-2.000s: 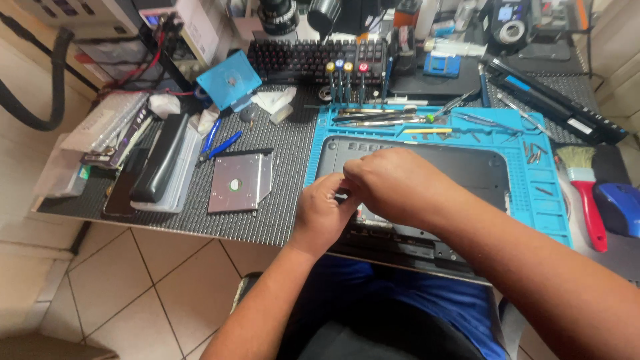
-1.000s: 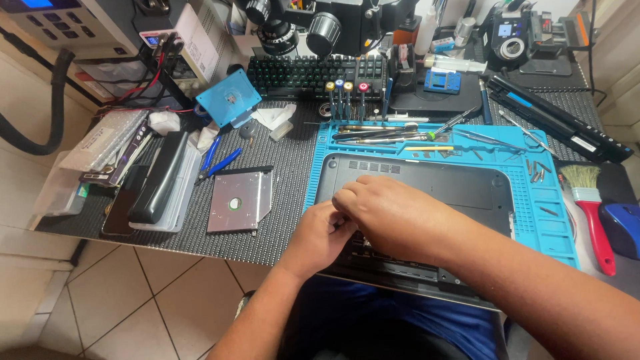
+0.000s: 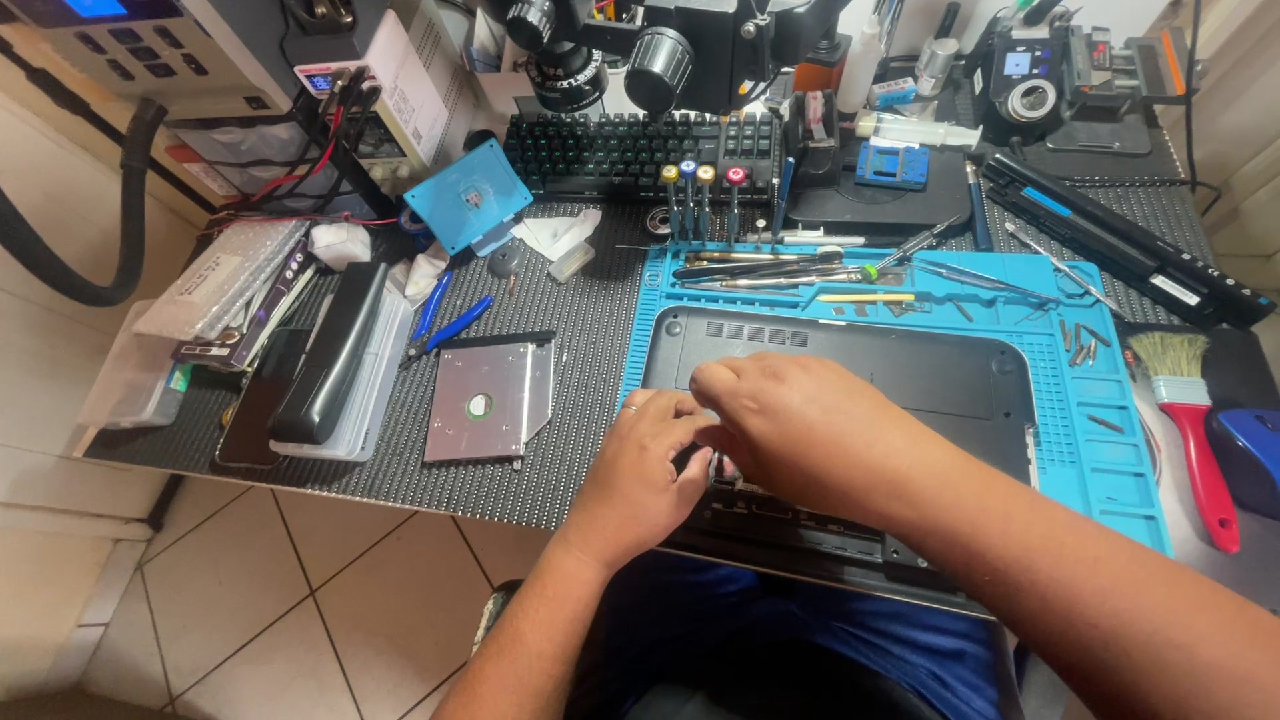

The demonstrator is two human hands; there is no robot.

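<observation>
A black laptop (image 3: 940,375) lies upside down on a blue silicone repair mat (image 3: 1110,470), its underside facing up and its near edge toward me. My left hand (image 3: 645,475) is over the laptop's left part, with thumb and fingers bent. My right hand (image 3: 800,430) meets it there from the right, knuckles up and fingers curled downward. The fingertips of both hands come together above an uncovered section near the laptop's front; whatever is between them is hidden. Tweezers and other slim tools (image 3: 760,270) lie in the mat's upper trays, and small bits (image 3: 1085,340) lie in its right part.
Left of the laptop are an optical drive (image 3: 480,400), blue-handled cutters (image 3: 450,320) and a black case (image 3: 335,350). Precision screwdrivers (image 3: 705,195) stand behind the mat, before a keyboard (image 3: 640,150) and a microscope (image 3: 600,60). A laptop battery (image 3: 1120,240) and a red-handled brush (image 3: 1195,440) are at right.
Both hands remain together over the same part of the laptop, with only slight shifts of the fingers and wrists. The view has moved a little.
</observation>
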